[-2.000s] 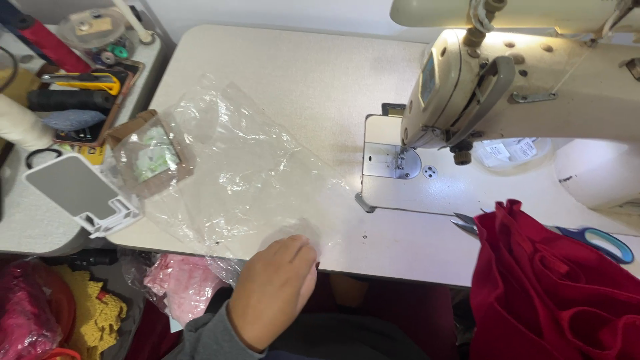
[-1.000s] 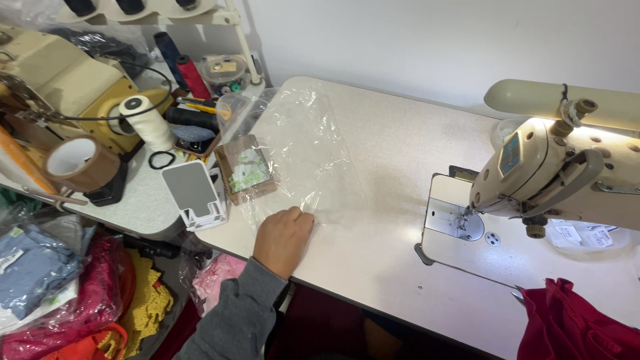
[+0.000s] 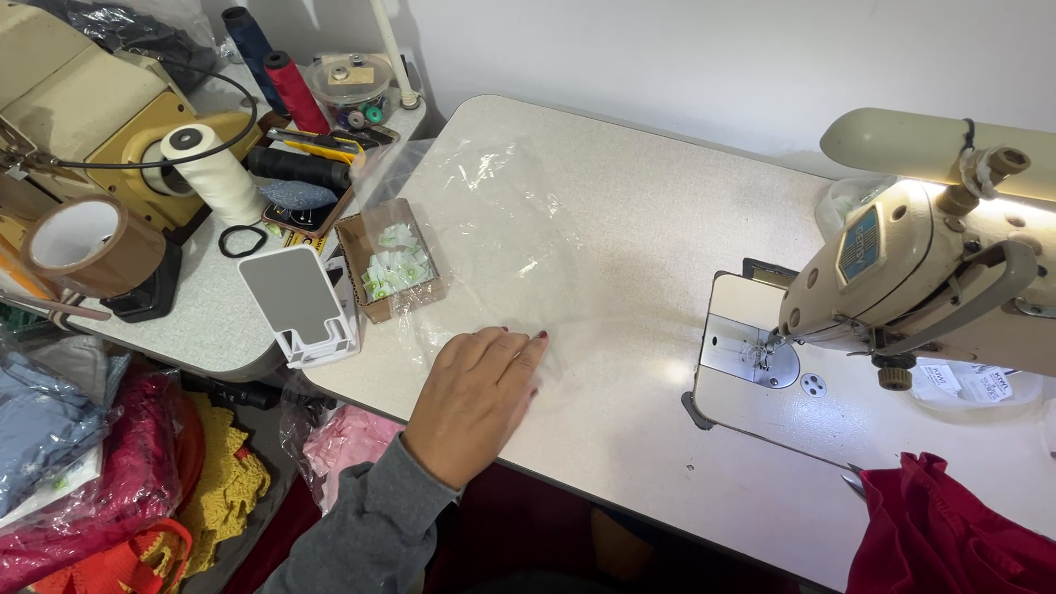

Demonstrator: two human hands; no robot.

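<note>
My left hand (image 3: 478,396), in a grey sleeve, lies palm down on the near edge of a clear plastic bag (image 3: 503,239) spread on the white sewing table (image 3: 627,198). Its fingers are close together; whether they pinch the plastic cannot be told. The bag's left part overlaps a small open cardboard box (image 3: 355,247) of white and green labels (image 3: 396,268). My right hand is not plainly seen; a dim skin-toned shape shows below the table edge. An industrial sewing machine (image 3: 891,264) stands at the right, its needle area away from my left hand.
Dark red fabric (image 3: 932,528) partly covers scissors (image 3: 854,483) at the lower right. On the left stand a white phone stand (image 3: 289,301), a packing tape roll (image 3: 95,247), a white thread cone (image 3: 210,173) and another machine (image 3: 91,99). Bagged garments (image 3: 99,462) lie below.
The view has swung left, bringing the side table and bagged garments further in. My left hand stays on the plastic bag near the table's front edge.
</note>
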